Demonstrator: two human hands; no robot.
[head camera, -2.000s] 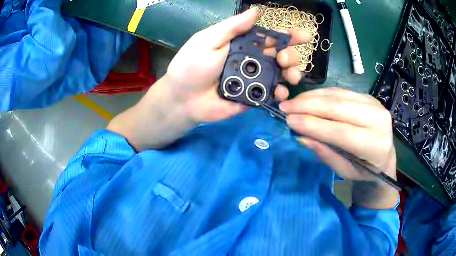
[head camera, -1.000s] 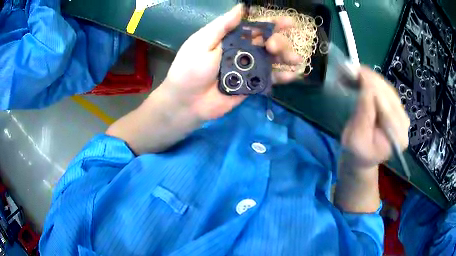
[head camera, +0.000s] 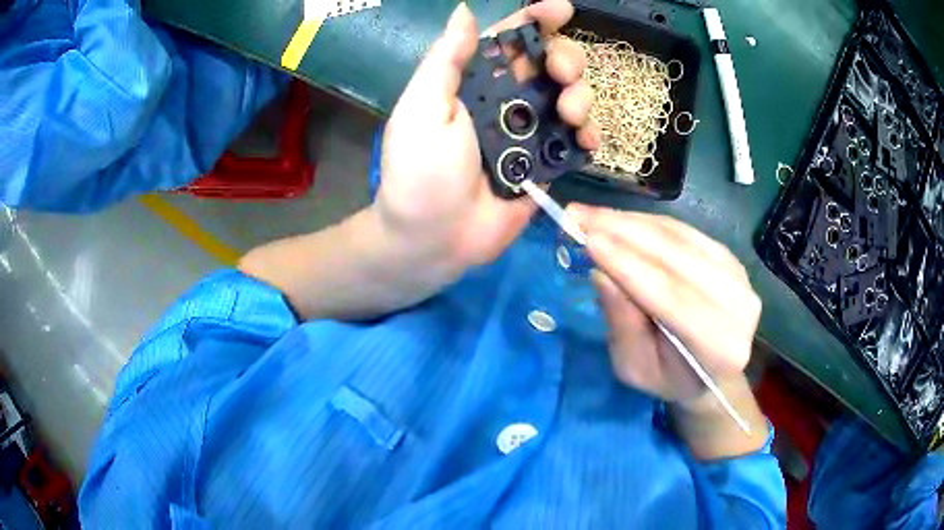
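My left hand (head camera: 435, 186) holds a black camera lens cover (head camera: 491, 101) between thumb and fingers, its round openings facing up. Gold rings sit around two openings, the upper one (head camera: 519, 119) and the lower left one (head camera: 513, 167). The right opening (head camera: 556, 151) shows no gold ring. My right hand (head camera: 673, 295) holds slim, silver-looking tweezers (head camera: 696, 370), with their tip at the lower edge of the lower left ring. Whether the tip grips the ring cannot be told.
A black ring box (head camera: 678, 171) heaped with gold rings (head camera: 626, 104) stands beyond my hands. A white paint marker (head camera: 731, 104) lies right of it. A glossy black blister tray (head camera: 792, 243) is at right. Another person's blue sleeve (head camera: 124, 114) is at left, near yellow tape (head camera: 300, 43).
The right opening's ring, seen two seconds ago, is gone. My right hand swung away to the right, then returned with the tweezers to the lower left opening. The cover is tilted differently.
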